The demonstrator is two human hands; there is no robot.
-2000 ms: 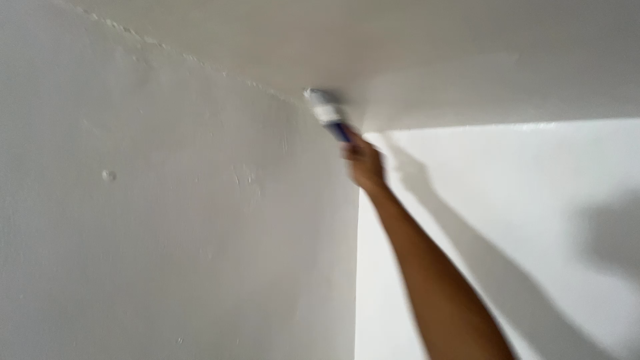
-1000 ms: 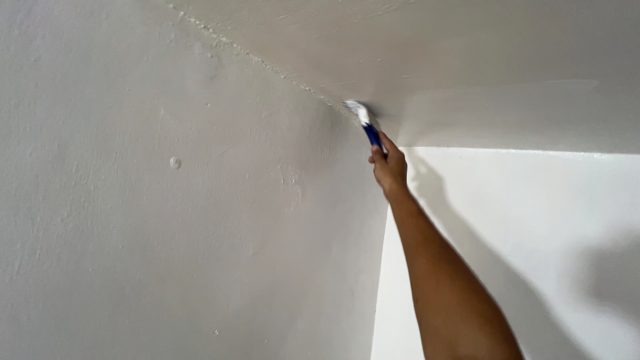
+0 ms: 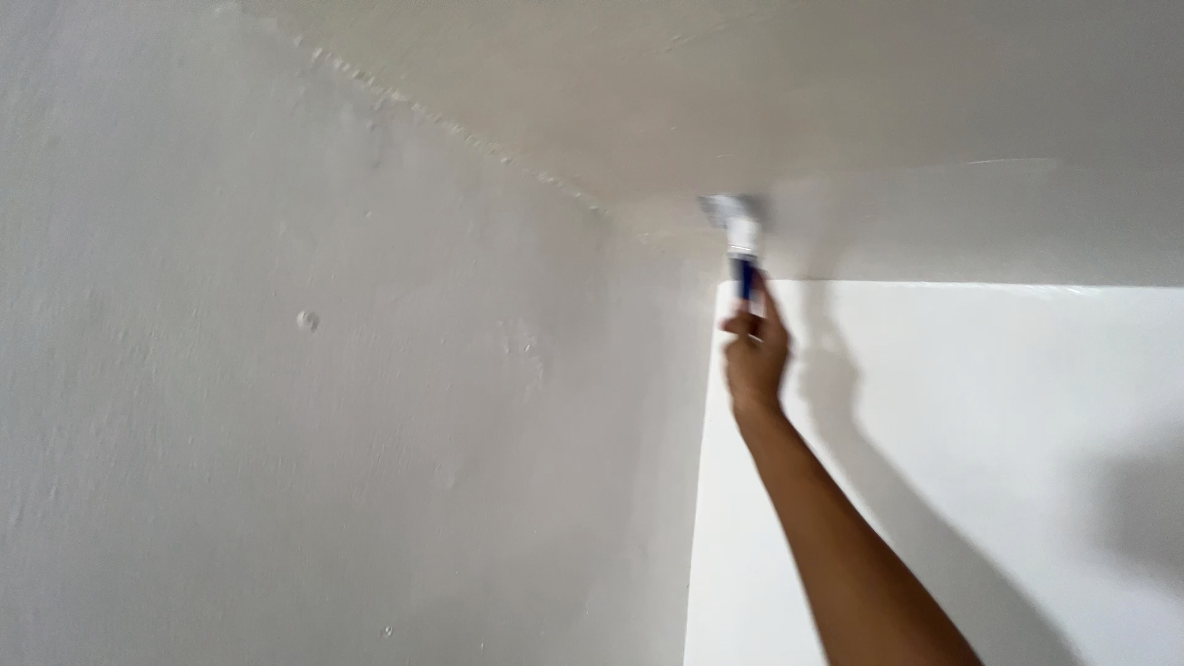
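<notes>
My right hand [image 3: 758,356] is raised at the right of centre, its fingers closed on the blue handle of a paintbrush [image 3: 742,231]. White covers the brush above the handle, and its blurred tip lies against or very close to the ceiling [image 3: 879,120], near the corner where the walls meet. Whether the tip touches cannot be told for sure. My left hand is out of view.
A grey wall [image 3: 277,444] with small bumps fills the left side. Rough, lumpy material runs along its joint with the ceiling. On the right stands a white wall [image 3: 999,388], where shadows of the arm and another shape fall.
The brush was at the joint of the grey wall and ceiling; my right hand has moved it rightward, away from that joint, onto or near the ceiling by the white wall.
</notes>
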